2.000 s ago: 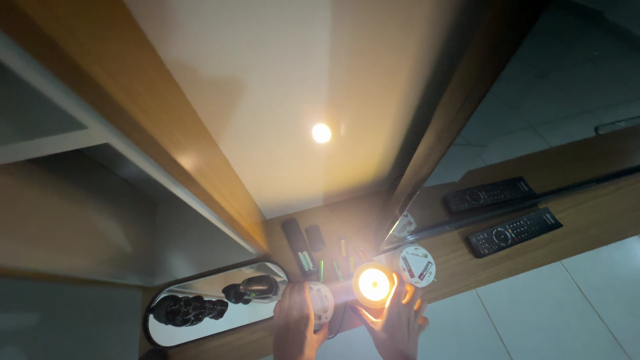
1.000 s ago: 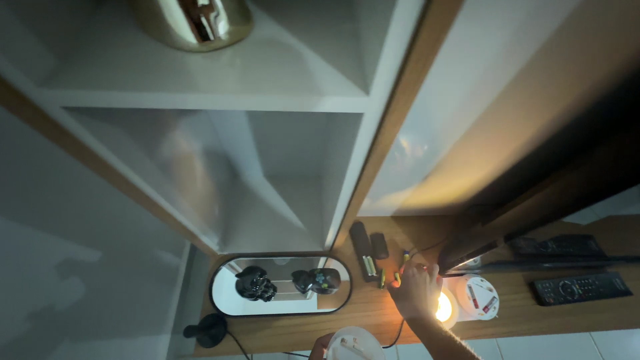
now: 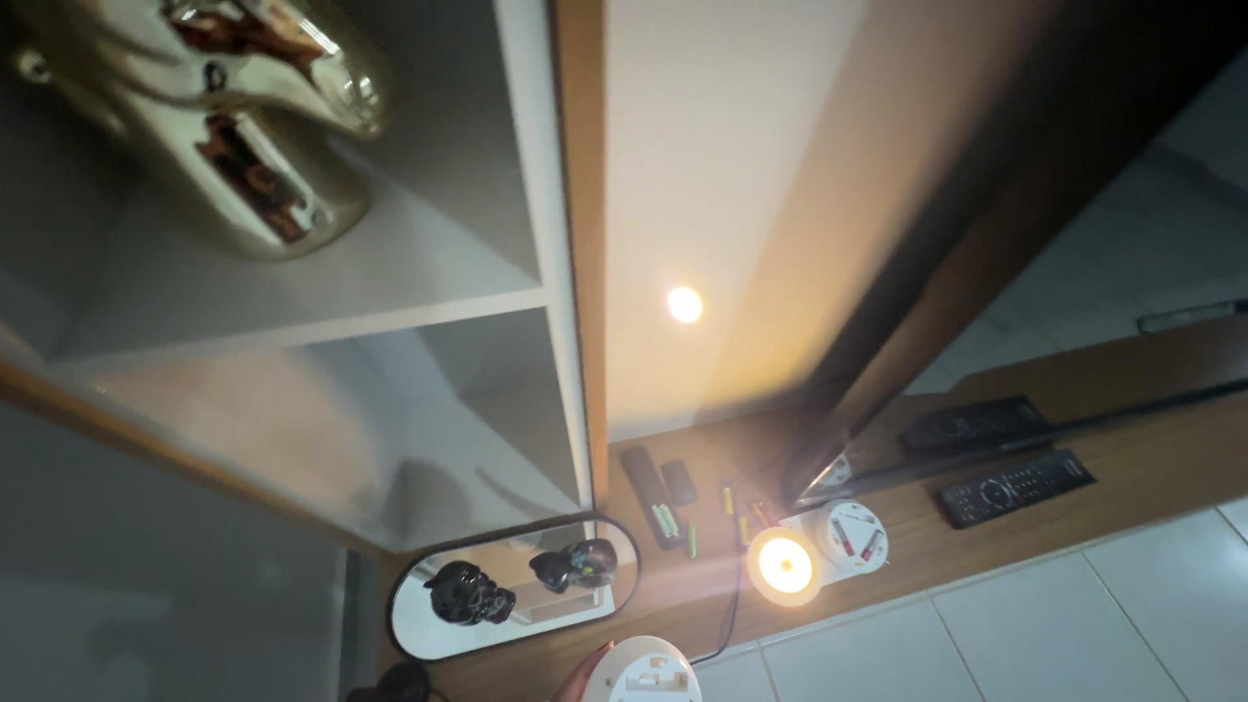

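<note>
My left hand [image 3: 583, 673] shows only in part at the bottom edge, its fingers around the side of a round white battery-powered light [image 3: 643, 673] with its battery side up. My right hand is out of the picture. On the wooden shelf, a lit round light [image 3: 785, 566] glows warm, beside another round white light [image 3: 852, 538] lying with batteries in its compartment. Loose batteries [image 3: 728, 500] lie behind the lit one. A green battery [image 3: 693, 539] lies near an opened dark remote [image 3: 653, 497] that holds pale batteries; its apparent cover [image 3: 679, 482] lies beside it.
An oval mirrored tray [image 3: 507, 634] holds black figurines [image 3: 469, 594]. A black remote control [image 3: 1016, 489] lies before the television [image 3: 1121, 292]. A thin black cable [image 3: 731, 614] crosses the shelf edge. Left stands a cabinet [image 3: 322, 336] with a shiny gold ornament [image 3: 283, 127].
My right hand, at the lit light and batteries one second ago, has left the picture. My left hand stays low with the white light. The view has shifted.
</note>
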